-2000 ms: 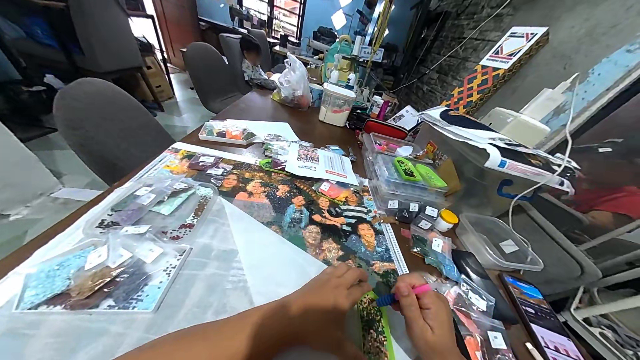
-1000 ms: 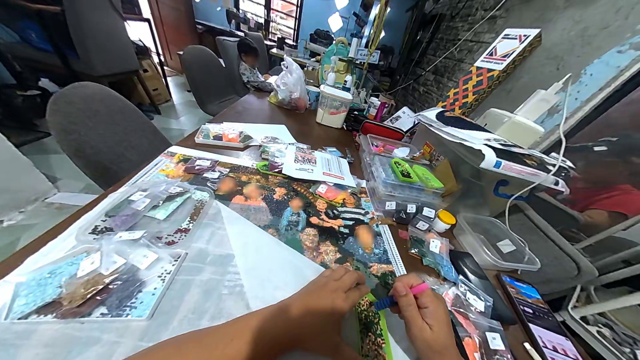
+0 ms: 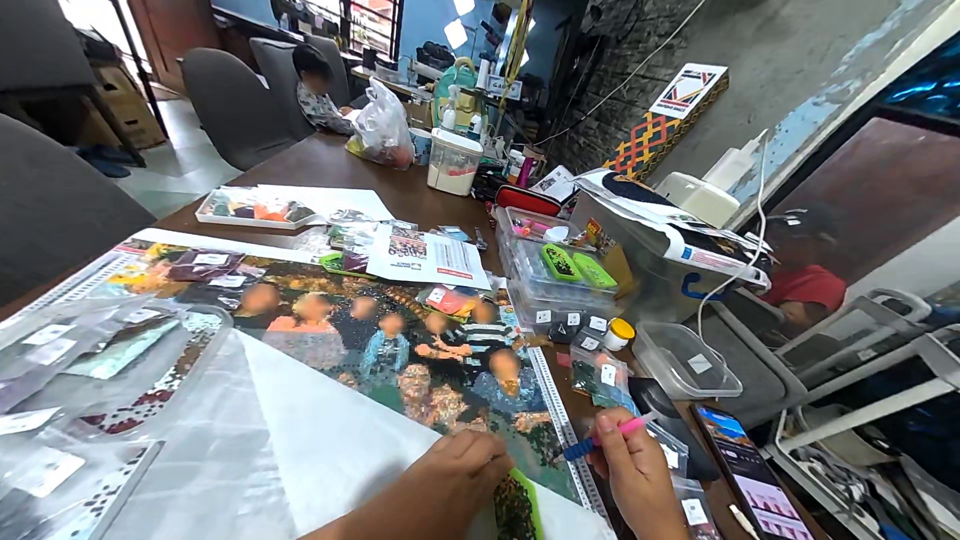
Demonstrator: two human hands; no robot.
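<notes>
A diamond painting canvas [image 3: 465, 352] showing a group of people covers the table, partly under a white cover sheet [image 3: 330, 420]. My right hand [image 3: 634, 472] holds a pink applicator pen [image 3: 634, 425] with a blue grip, its tip over the canvas's lower right part. My left hand [image 3: 469, 465] rests with bent fingers on the canvas, beside the upper end of a green tray [image 3: 519, 510] of dark, mixed beads. Whether its fingers grip the tray is unclear.
Trays with bead bags [image 3: 161, 360] lie at left. Clear plastic boxes [image 3: 555, 289], a yellow-lidded jar [image 3: 619, 334], an empty clear container [image 3: 686, 360] and a phone [image 3: 750, 472] line the right. A person [image 3: 319, 90] sits at the far end.
The pen has tilted, with its pink end higher, and my right hand stands farther from my left hand. The green tray shows below my left hand in every frame.
</notes>
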